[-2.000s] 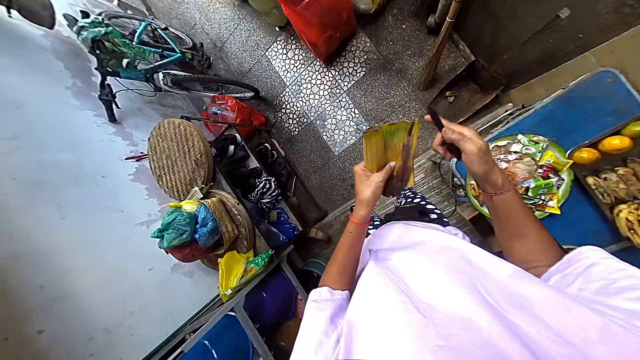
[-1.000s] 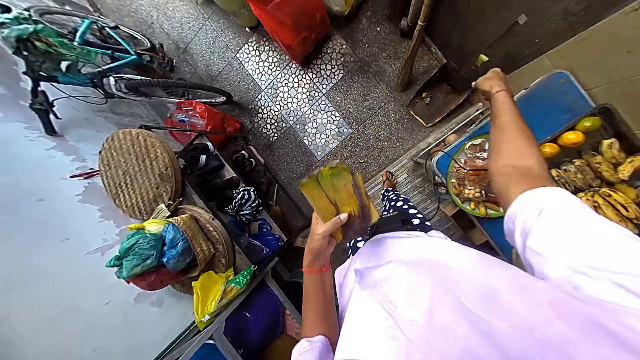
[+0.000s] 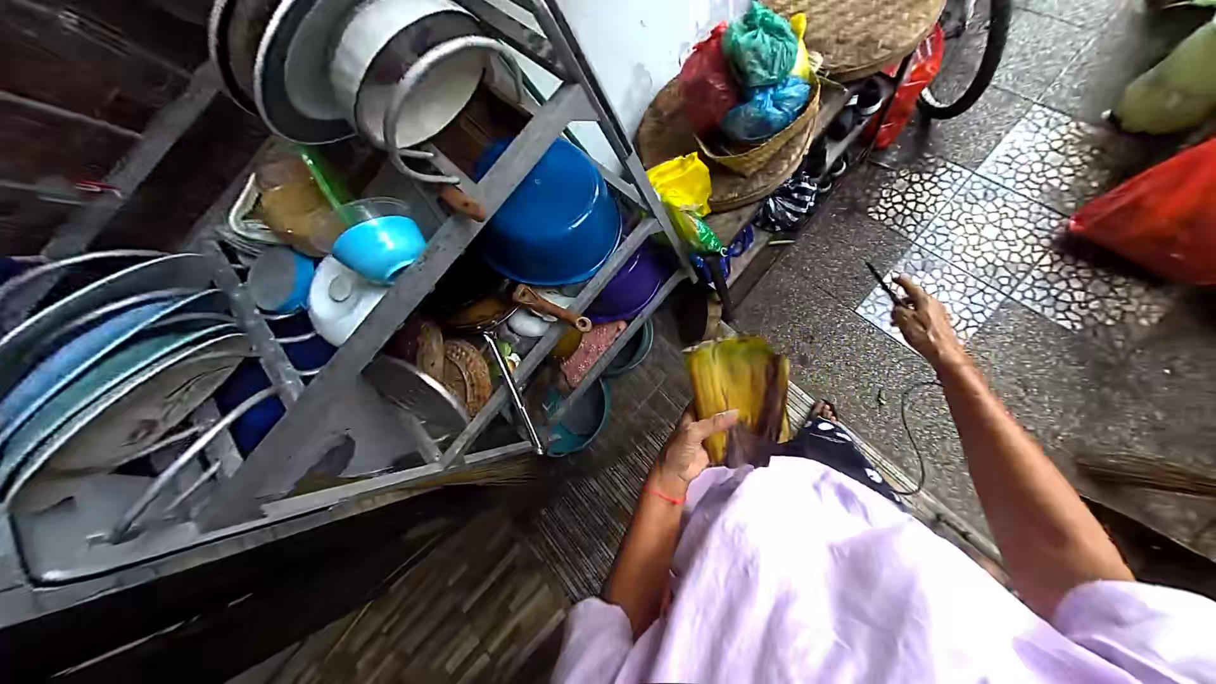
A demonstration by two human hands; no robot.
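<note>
My left hand (image 3: 686, 450), with a red string at the wrist, grips a bundle of yellow-brown leaf or stem sheath pieces (image 3: 736, 385) in front of my lap. The thumb lies over the bundle's lower left side. Out to the right, my right hand (image 3: 923, 321) holds a thin dark tool (image 3: 883, 283), which looks like a small knife, its tip pointing up and left. The right hand is well apart from the bundle.
At left stands a metal dish rack (image 3: 418, 275) with pots, trays, bowls and a blue plastic basin (image 3: 551, 214). Beyond it, a woven basket (image 3: 760, 147) holds knotted plastic bags. A red bag (image 3: 1159, 218) lies on the tiled floor, and a thin cable (image 3: 914, 442) runs near my right forearm.
The view has swung far left, bringing the dish rack in. My right hand, earlier out over the tray side, is now over the tiled floor. My left hand still holds the bundle.
</note>
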